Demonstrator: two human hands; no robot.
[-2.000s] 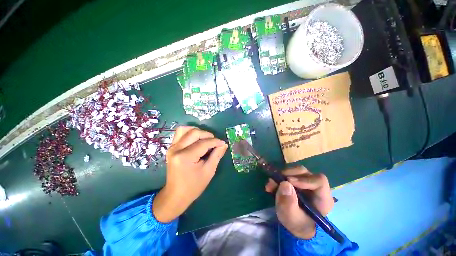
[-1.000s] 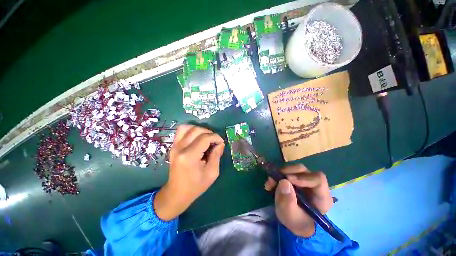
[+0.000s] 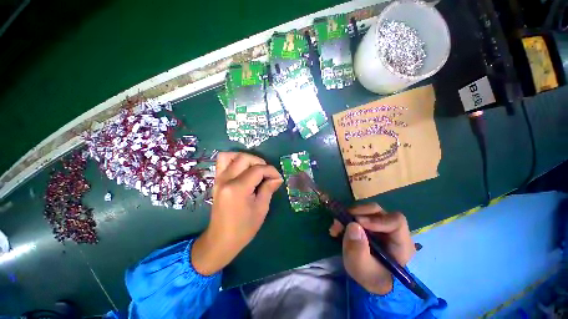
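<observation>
A small green circuit board [image 3: 299, 187] lies flat on the dark green bench in front of me. My right hand [image 3: 373, 240] holds a black soldering iron [image 3: 389, 265] like a pen, and its thin tip reaches over the board. My left hand [image 3: 240, 199] is just left of the board, thumb and index fingertips pinched together at its edge. Whatever may be between those fingertips is too small to tell. Thin leads show behind the left hand, towards the pile of white-faced parts [image 3: 149, 152].
Dark red small parts [image 3: 68, 199] lie far left. Stacked boards [image 3: 249, 103] lie near the pale rail [image 3: 205, 65]. A white tub [image 3: 405, 47] of silvery bits and a tan cardboard piece [image 3: 389, 143] are at right, with a black station [image 3: 461, 56] and hanging cords.
My left fingers have shifted slightly and pinch beside the board's upper left edge. My right hand and the iron are almost unmoved. The view has shifted very slightly.
</observation>
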